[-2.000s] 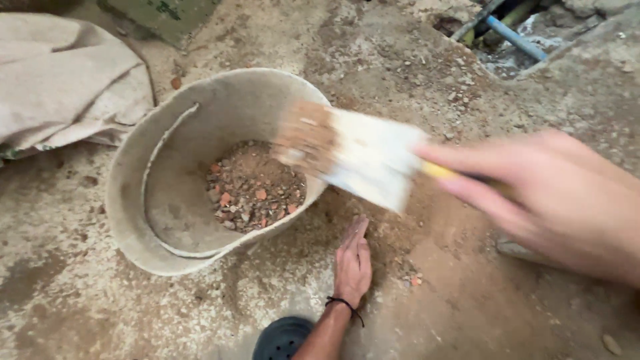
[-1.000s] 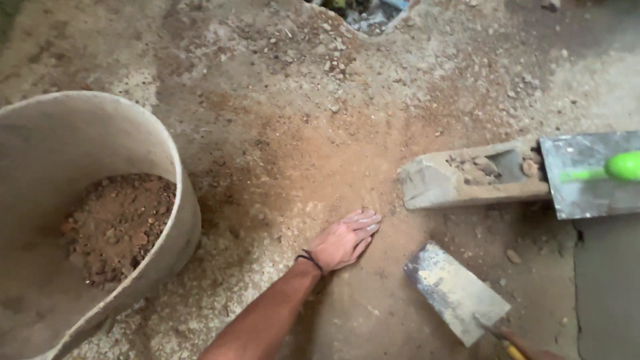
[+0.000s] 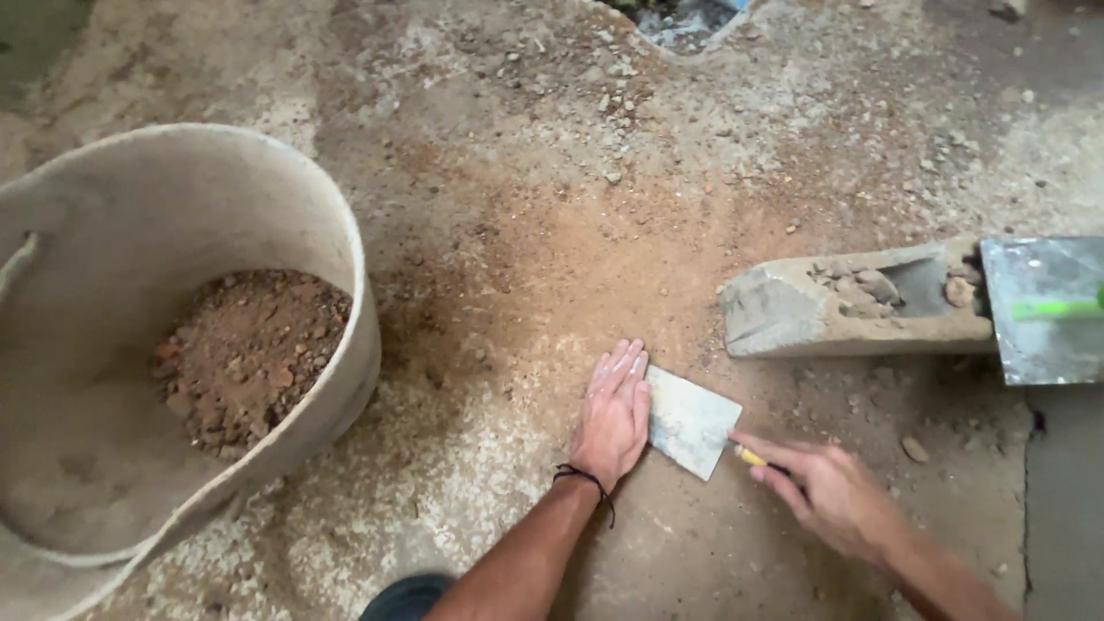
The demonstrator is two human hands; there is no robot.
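My right hand [image 3: 832, 492] grips the yellow and black handle of a trowel [image 3: 693, 421] with a flat, squarish metal blade. The blade lies low at the dusty floor, its left edge against the fingers of my left hand [image 3: 614, 414]. That hand rests on the floor, palm down, fingers together and pointing away from me, with a dark cord bracelet at the wrist. Nothing shows held in it; its palm is hidden. Reddish dust [image 3: 595, 250] is spread over the concrete beyond both hands. At the left stands a pale bucket [image 3: 345, 405] holding dirt and rubble [image 3: 259, 354].
A hollow block [image 3: 776, 315] with rubble in its cavity lies at the right. Beside it, a flat metal trowel with a green handle [image 3: 1048, 309] sits at the block's right end. A broken hole [image 3: 686, 30] opens in the floor at the top. A dark shoe [image 3: 410, 597] shows below.
Two seconds ago my right hand held the debris-laden trowel over the bucket's rim; now the trowel is down beside my left hand. The rubble pile in the bucket looks browner. The view has shifted right.
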